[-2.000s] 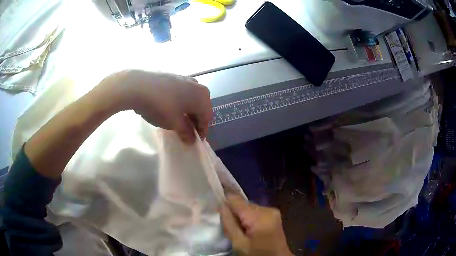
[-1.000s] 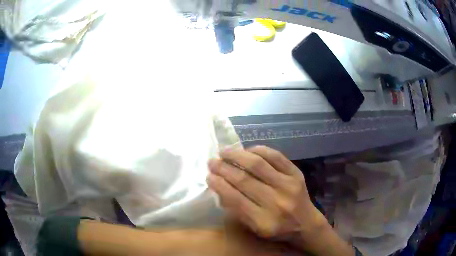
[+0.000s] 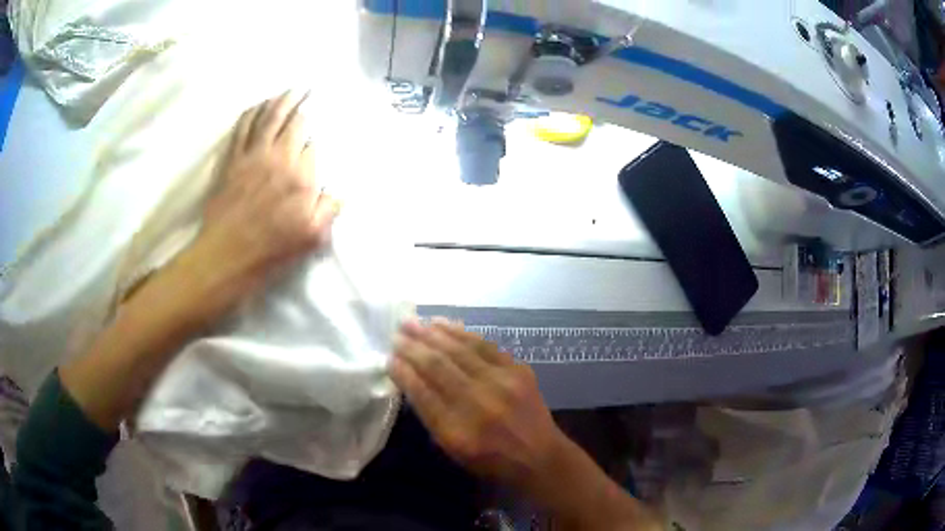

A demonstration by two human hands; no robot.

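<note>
A thin white garment panel [image 3: 301,342] lies on the machine table and drapes over its front edge, partly lost in glare. My left hand [image 3: 264,192] lies flat on the cloth left of the needle area, fingers stretched and slightly apart. My right hand [image 3: 471,394] is at the panel's right edge by the table front, fingertips on the border; its thumb is hidden. The white Jack sewing machine head [image 3: 663,88] spans the top. A grey-blue cylinder [image 3: 481,150] hangs under its left end. The needle point is hidden by glare.
A black smartphone [image 3: 689,236] lies right of the needle area, with yellow handles [image 3: 563,128] behind. A small clear case [image 3: 813,275] is at the right. Layered cream pieces [image 3: 788,456] hang below the table. Crumpled white cloth [image 3: 88,57] lies far left.
My left hand has moved from the lap area up onto the cloth on the table. My right hand has shifted slightly left and down. The view has shifted, showing more of the machine head.
</note>
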